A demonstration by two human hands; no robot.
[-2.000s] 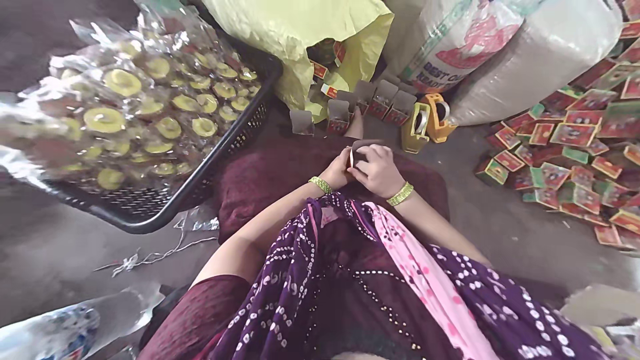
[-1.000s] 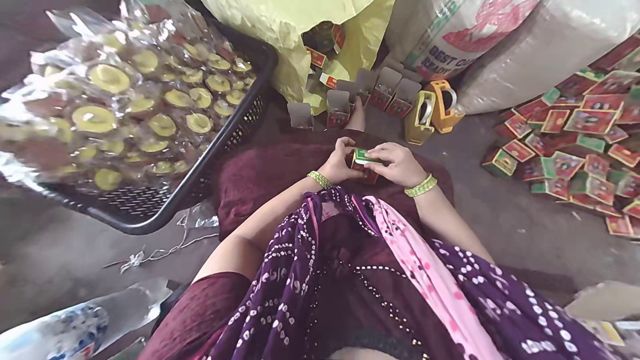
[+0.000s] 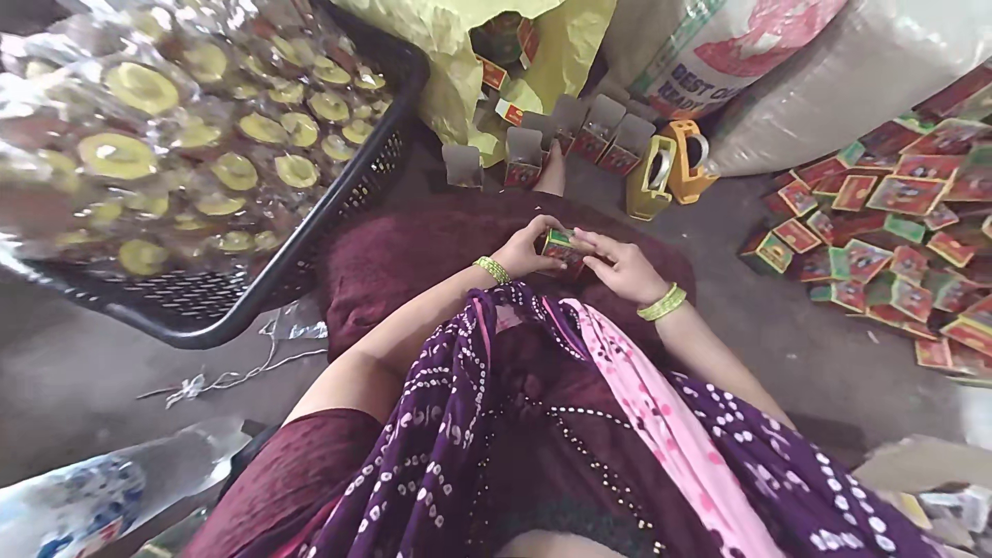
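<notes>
Over my lap, my left hand (image 3: 535, 249) grips a small green and red cardboard box (image 3: 559, 245) by its left side. My right hand (image 3: 620, 265) has its fingertips on the box's right upper edge; whether they grip it I cannot tell. Beyond my knees stand several small boxes with raised grey flaps (image 3: 524, 159). Two yellow tape dispensers (image 3: 651, 178) are right of them. A black plastic basket (image 3: 256, 298) at the left holds many clear-wrapped pieces with yellow round parts (image 3: 118, 156).
Small red and green boxes (image 3: 907, 194) lie heaped on the floor at the right. Behind are a yellow bag (image 3: 449, 85) and white woven sacks (image 3: 860, 70). String (image 3: 232, 378) lies below the basket, and a clear plastic bottle (image 3: 132, 488) is at the lower left.
Two seconds ago my hands were close together around a dark and white piece. The box's green face has since come into view, and my right hand has shifted to its right side.
</notes>
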